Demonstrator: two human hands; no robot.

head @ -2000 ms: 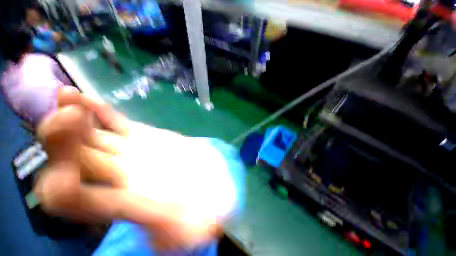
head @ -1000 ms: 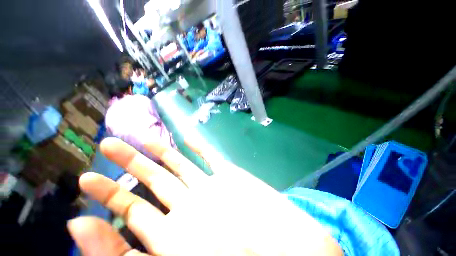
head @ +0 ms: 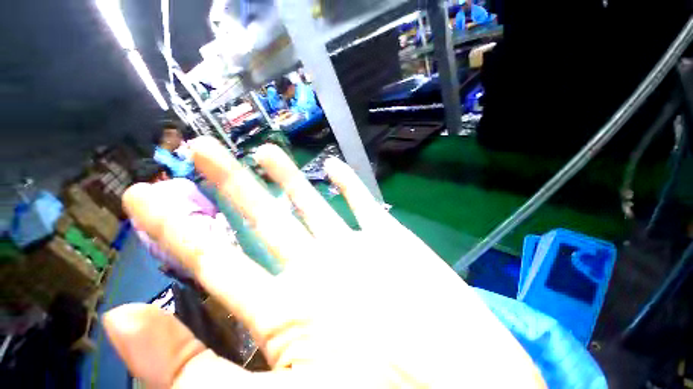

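Note:
My left hand (head: 349, 296) is raised close to the camera, large, overexposed and blurred. Its fingers are spread towards the upper left, with the thumb at the lower left, and nothing is held. A blue sleeve (head: 543, 342) covers its wrist at the lower right. My right hand is not in view. Beyond the wrist stands a bright blue open bin (head: 600, 304) with a dark inside. A dark blue flat pad (head: 490, 266) lies beside it, partly hidden by my hand.
A grey cable (head: 577, 163) crosses the right side. A pale post (head: 334, 99) stands on the green bench (head: 425, 190). A person in pink (head: 194, 197) is partly behind my fingers; a person in blue (head: 173, 156) is beyond. Brown cartons (head: 57, 270) stand at left, beside the blue floor.
My left hand was more curled two seconds ago and is now spread. The view has swung left, taking the black fixture mostly out of sight. Since one second ago, the fingers reach higher in view.

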